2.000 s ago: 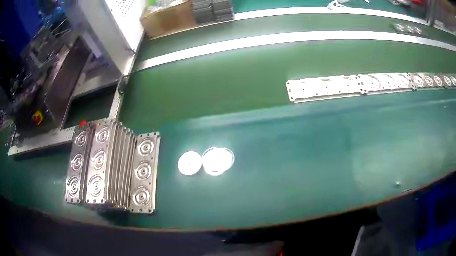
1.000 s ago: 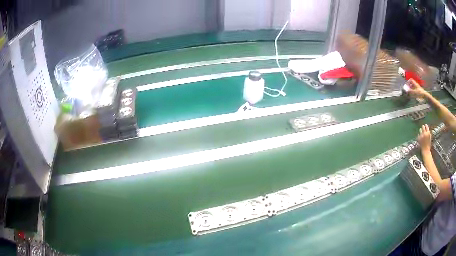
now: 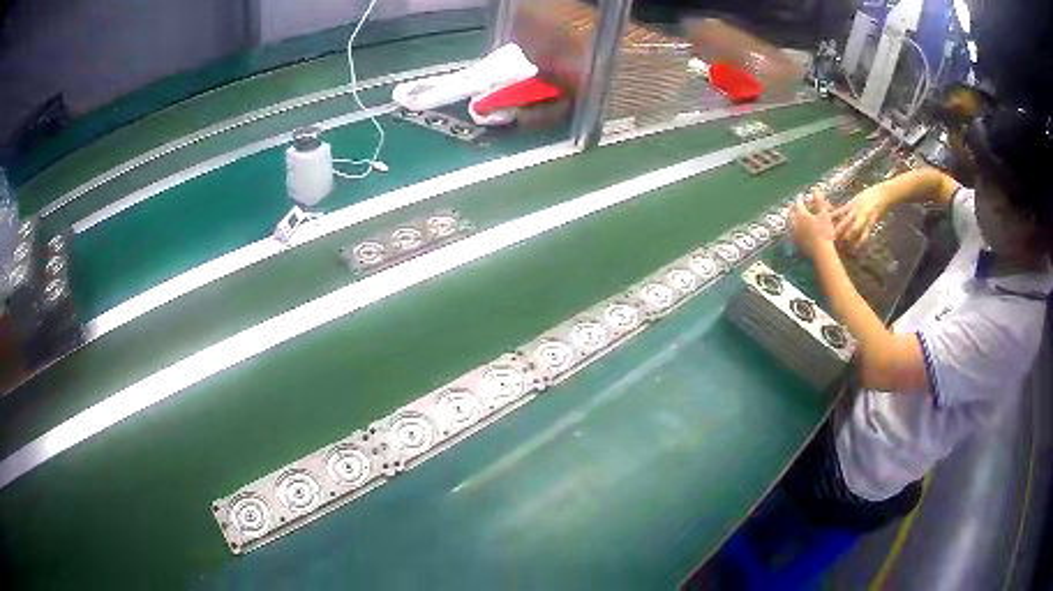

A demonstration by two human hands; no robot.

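Observation:
Neither of my hands is in the picture. A row of silver-grey three-ring metal plates [image 3: 460, 403] lies end to end on the green conveyor belt [image 3: 346, 346], running from the lower left to the upper right. The nearest plate end is at the lower left. Another three-ring plate [image 3: 406, 239] lies apart on the belt, beyond the row.
A coworker in a white shirt [image 3: 924, 381] sits at the right, both hands over the row's far end, beside a stack of plates [image 3: 797, 329]. A white guide rail [image 3: 346, 294] curves along the belt. Beyond are a white bottle [image 3: 308, 170], a red-and-white item [image 3: 514, 98] and a metal post [image 3: 602, 75].
The view has swung right and along the line. The near plate stack and loose discs left the view; the coworker now shows largely. The coworker's hands have come together over the row's far end.

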